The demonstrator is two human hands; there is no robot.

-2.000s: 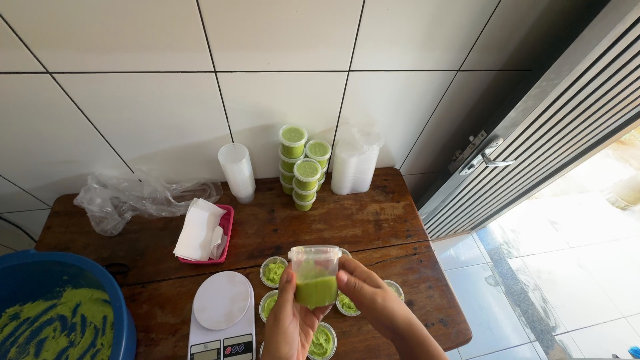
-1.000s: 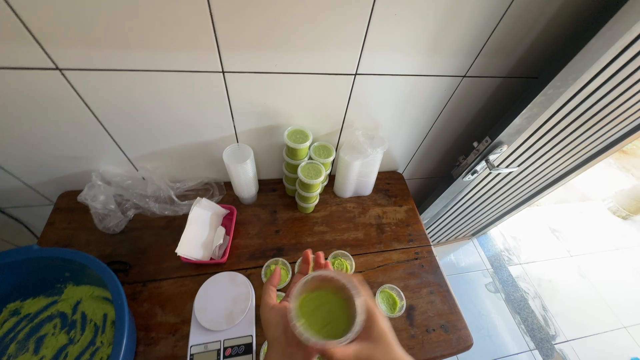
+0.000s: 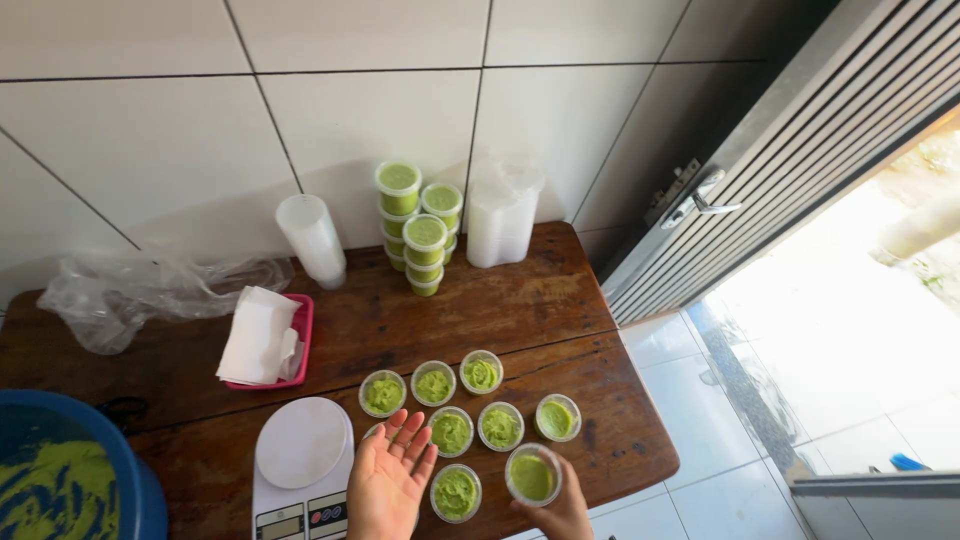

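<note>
My right hand point(image 3: 566, 499) grips a clear plastic cup of green paste point(image 3: 532, 477) at the lower right, beside the other open cups. Palm up and fingers apart, my left hand point(image 3: 394, 476) holds nothing; it is between the scale and the cups. Several open cups with green paste stand on the wooden table, among them one at the right point(image 3: 558, 418), one at the back point(image 3: 481, 372) and one in front point(image 3: 456, 493). The digital kitchen scale point(image 3: 304, 442), with a bare round platform, lies left of my left hand.
Lidded green cups point(image 3: 424, 234) are stacked by the tiled wall, between a stack of empty cups point(image 3: 311, 240) and bagged clear plastic ware point(image 3: 502, 217). A pink basket point(image 3: 307, 341) holds white paper. At left are a blue basin point(image 3: 142, 487) and a plastic bag point(image 3: 112, 300). An open door point(image 3: 705, 199) stands right.
My right hand has moved right with the cup, which was held up in front of me before. My left hand has come away from the cup and is apart from it.
</note>
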